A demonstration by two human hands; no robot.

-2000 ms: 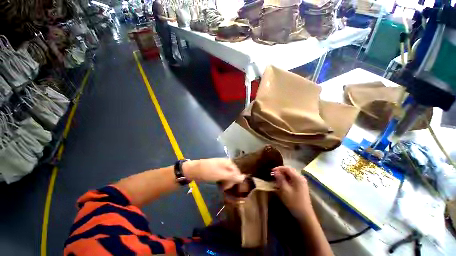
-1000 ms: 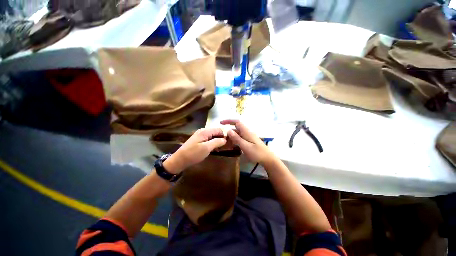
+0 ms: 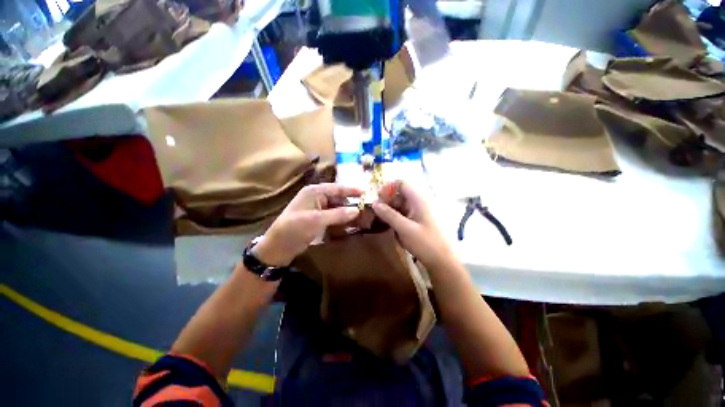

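A brown bag body hangs from my two hands over my lap, its top edge pinched between my fingers. My left hand, with a dark watch on the wrist, grips the edge from the left. My right hand grips it from the right, fingertips close to the left ones. Any small fitting between the fingertips is too small to tell. Just beyond the fingers, a gold hardware pile lies below the press, partly hidden by my hands.
Stacked bag bodies lie at the left. Black pliers lie open on the white table. More bags lie at the right. A crumpled clear plastic bag is beside the press. A carton area below right is dark.
The view first swung from the aisle to the press. Since then, my hands stay together at the bag edge, nearer the gold pile, and the bag body has swung right over my lap.
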